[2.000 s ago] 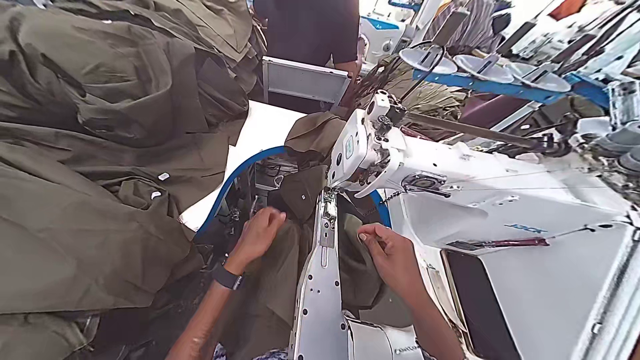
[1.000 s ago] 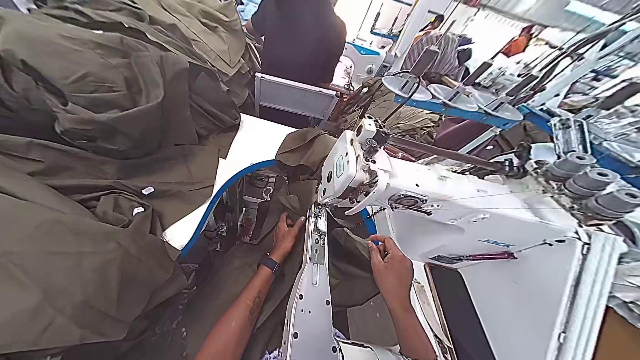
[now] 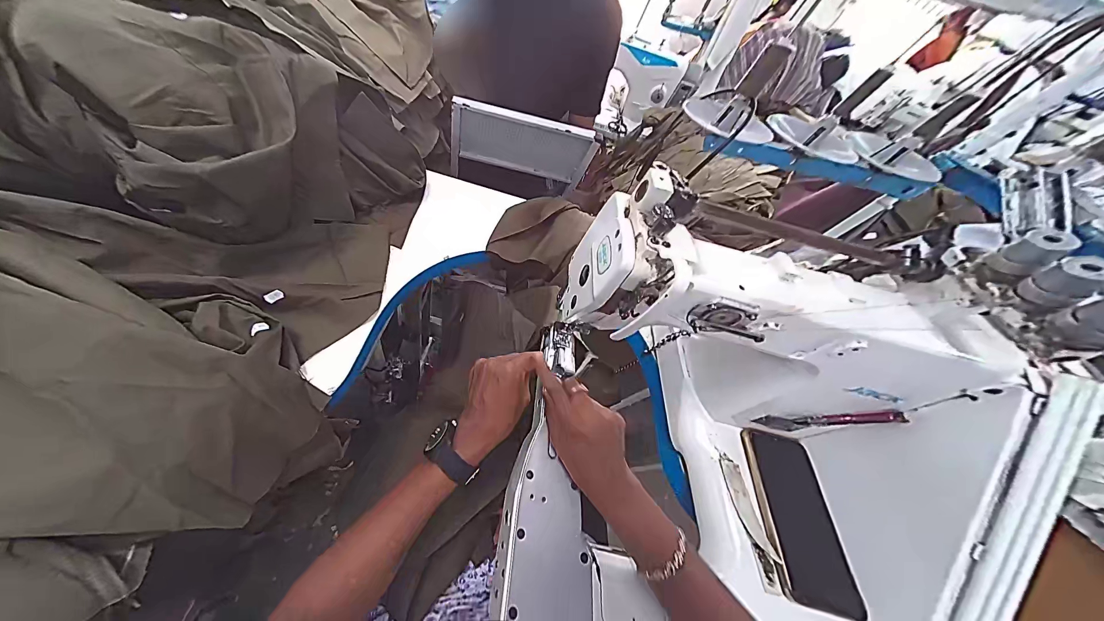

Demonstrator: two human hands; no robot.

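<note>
A white feed-off-the-arm sewing machine [image 3: 742, 293] fills the middle and right, its metal presser foot [image 3: 561, 347] low over the narrow arm [image 3: 539, 517]. Just in front of the foot my left hand [image 3: 500, 397], with a dark watch at the wrist, meets my right hand [image 3: 586, 427]; their fingertips touch or nearly touch over the arm. Whether cloth is pinched between the fingers cannot be made out. Olive-brown fabric [image 3: 535, 237] lies behind the needle area and hangs down left of the arm, beneath my left hand.
Piled olive garments [image 3: 172, 302] cover the left side beside a white tabletop [image 3: 457, 220] with a blue edge. A dark flat device [image 3: 802, 522] and a red-handled tool [image 3: 828, 420] rest on the machine bed. Thread cones [image 3: 1044, 250] stand at right. A person [image 3: 535, 60] is beyond the machine.
My hands were apart on either side of the machine arm; they have come together over it, close to the presser foot. The cloth edge seen by my right hand no longer shows there.
</note>
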